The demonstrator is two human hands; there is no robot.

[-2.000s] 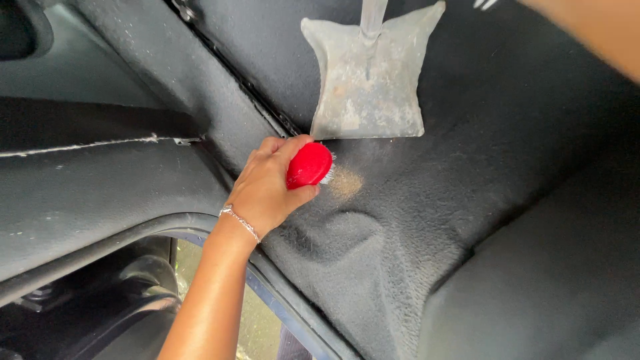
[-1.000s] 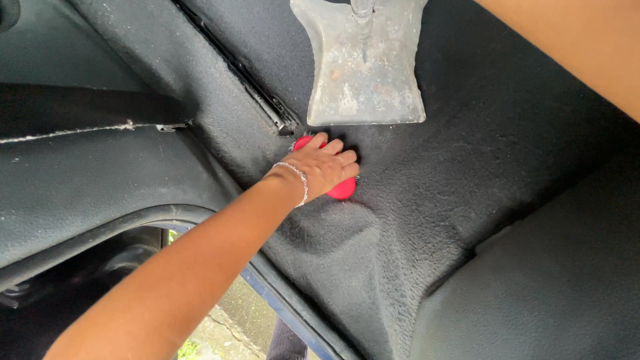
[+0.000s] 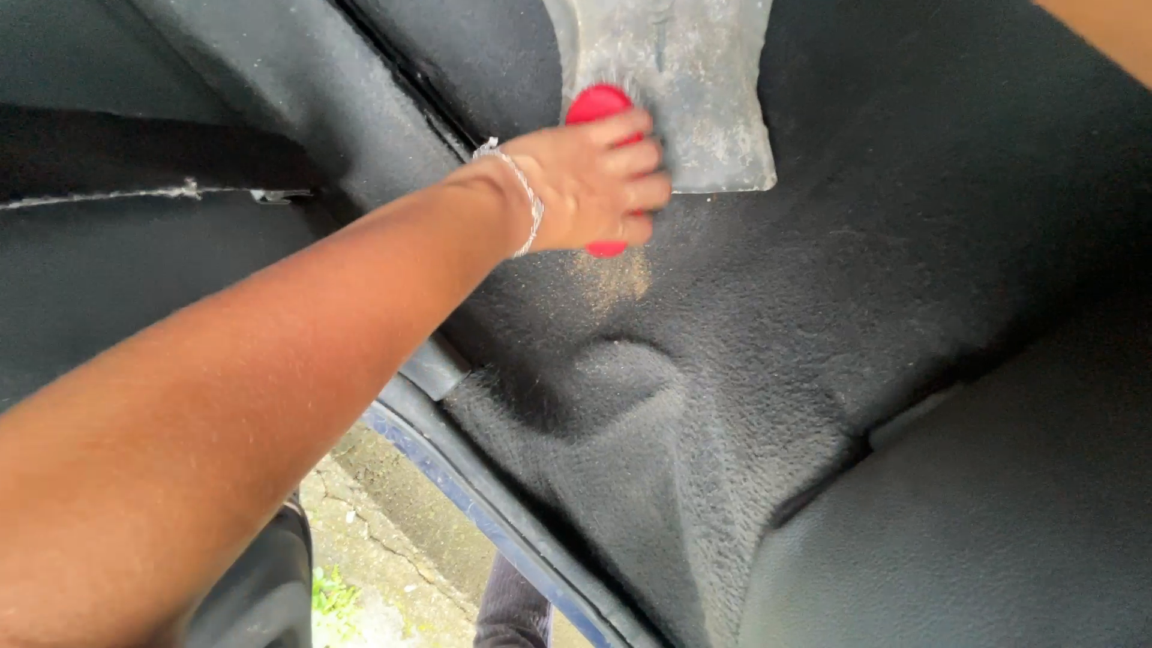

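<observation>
My left hand [image 3: 589, 184], with a silver-coloured chain bracelet at the wrist, is closed over a red scrubbing brush [image 3: 600, 104]. Pale bristles show blurred at the brush's upper end. The brush overlaps the lower left part of a scuffed grey flat pad [image 3: 711, 135] on the dark textured floor covering [image 3: 792, 297] of a car. Just below the brush lies a patch of tan sandy dirt [image 3: 615, 281]. Only a piece of my right forearm shows in the top right corner; my right hand is outside the frame.
A raised sill trim [image 3: 360, 99] runs diagonally at upper left, beside a dark panel with a frayed edge [image 3: 189, 191]. The blue door-opening edge [image 3: 486, 522] crosses the bottom, with paving and a trouser leg [image 3: 515, 603] beyond. A dark moulded surface [image 3: 945, 540] fills the lower right.
My left hand has moved with the brush up toward the grey pad, uncovering the sandy patch it covered one second ago. The view has come closer to the floor.
</observation>
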